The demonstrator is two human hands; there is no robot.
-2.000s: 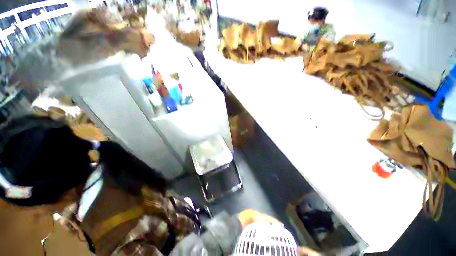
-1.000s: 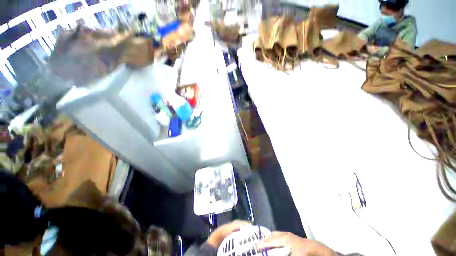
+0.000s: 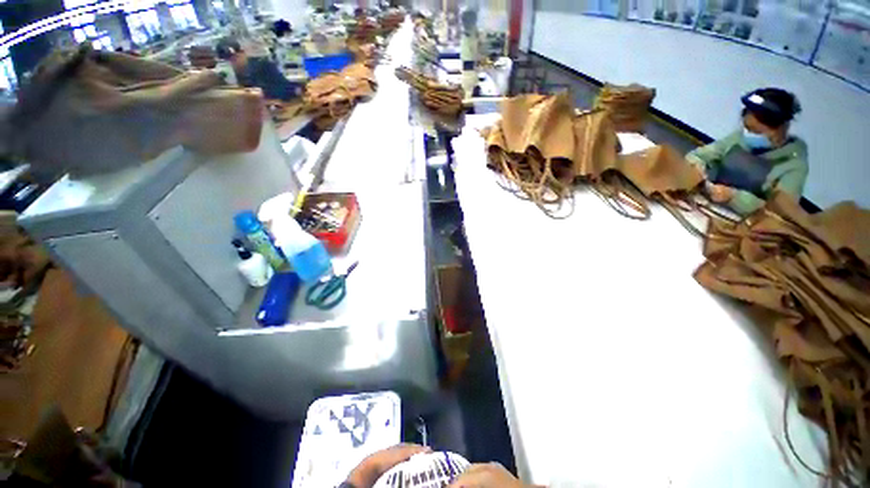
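A white slatted round object (image 3: 424, 471), perhaps a small fan, is at the bottom edge of the head view, partly cut off. My left hand (image 3: 383, 461) is on its left side, fingers curled over it. My right hand (image 3: 488, 476) is on its right side. Both hands are cut off by the bottom edge. The object is held between them, near a stool with a pale patterned seat (image 3: 353, 429).
A white table (image 3: 582, 324) bears brown bags (image 3: 539, 133) and a bag heap (image 3: 811, 276). A person (image 3: 758, 152) sits beyond. The grey cabinet (image 3: 114, 257) holds a spray bottle (image 3: 303, 250), green shears (image 3: 329, 289), a dark blue case (image 3: 278, 298) and a red tray (image 3: 334, 221).
The view has swung right and forward past the cabinet and stool. The nearby person at the left has gone out of view. The white object stays between my hands, lower in the picture.
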